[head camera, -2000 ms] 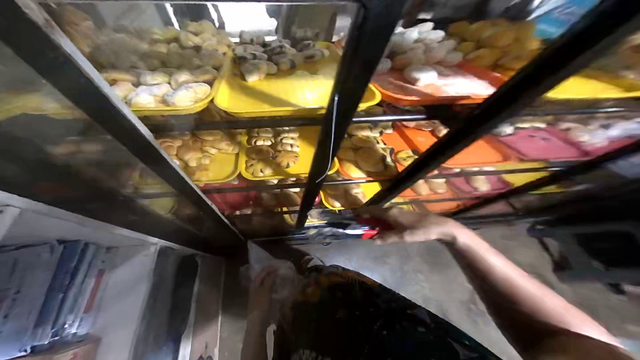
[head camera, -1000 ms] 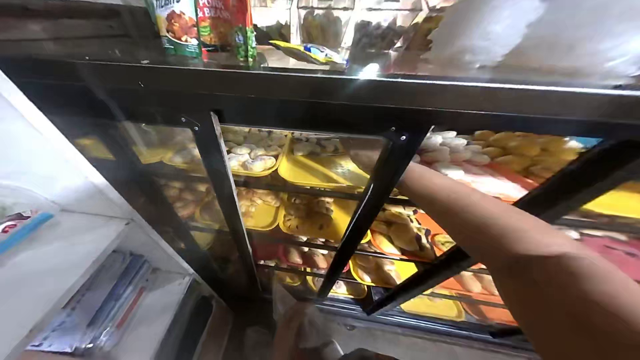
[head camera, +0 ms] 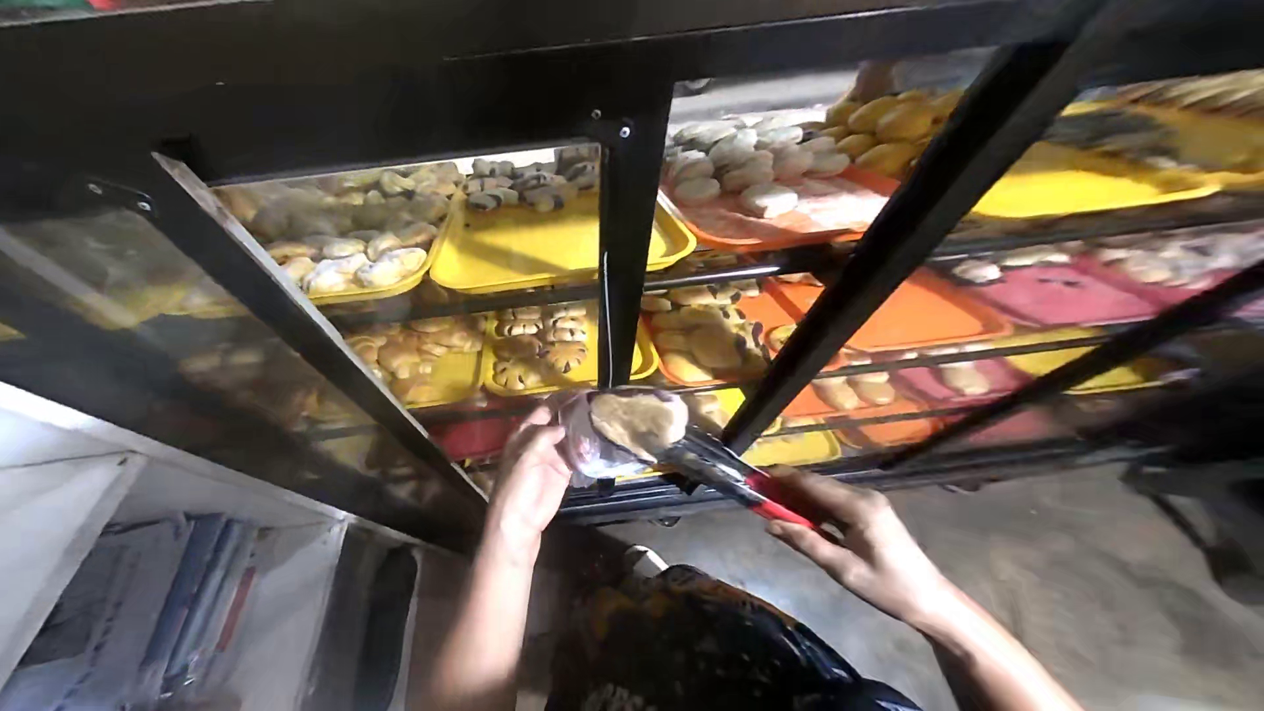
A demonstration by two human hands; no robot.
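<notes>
My right hand grips the red handles of metal tongs, whose tips meet a piece of bread. That bread lies at the mouth of a clear plastic bag, which my left hand holds from the left side. Both hands are in front of a black-framed display case with shelves of bread. A yellow tray with dark-striped pieces at its back stands on the upper shelf, and another yellow tray of striped bread is below it.
Orange trays and a pink tray stand to the right. Black frame bars cross in front of the shelves. At lower left, a white shelf unit holds stacked papers or folders. Grey floor shows at lower right.
My right arm, which reached into the case a second ago, is back outside it with the tongs. Bread is now at the bag, and my left hand has raised the bag. The view has tilted down.
</notes>
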